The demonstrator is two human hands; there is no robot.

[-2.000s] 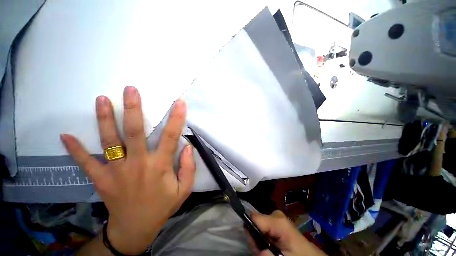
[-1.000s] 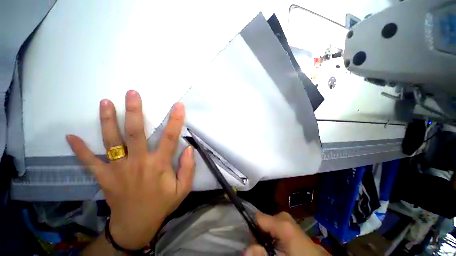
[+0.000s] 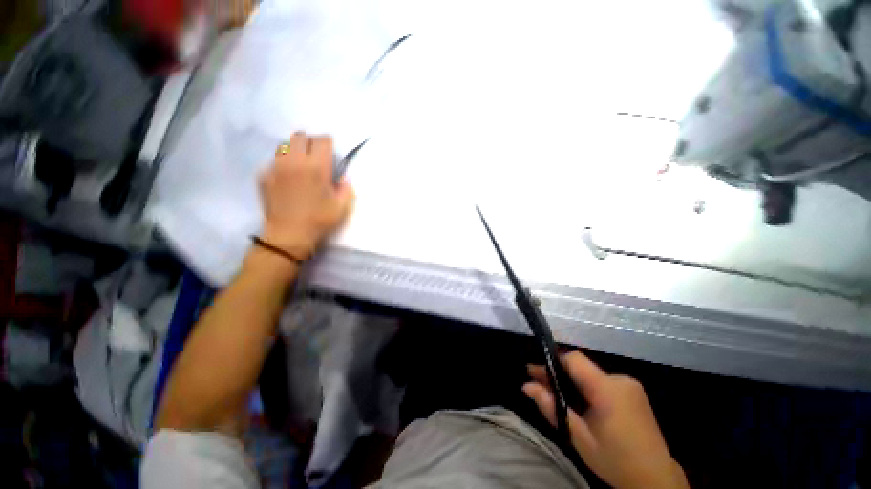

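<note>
My left hand, with a ring and a dark wristband, is at the left of the table. Its fingers are bent and bunched on a pale garment panel; the fingertips are blurred. A dark sliver shows beside its thumb, and a dark curved slit lies farther back. The panel hangs over the front edge at left. My right hand holds the long black scissors by the handles. The blades look closed and point up and away over the table edge, touching no cloth that I can see.
The white sewing machine head with a blue stripe stands at the upper right. The grey ruler strip runs along the table's front edge. Another dark grey machine is at the far left. Grey cloth hangs below the table.
The view has turned left. The panel is gone from in front of the machine. My left hand, flat and spread before, is now bunched and farther off. The scissors are away from the slit.
</note>
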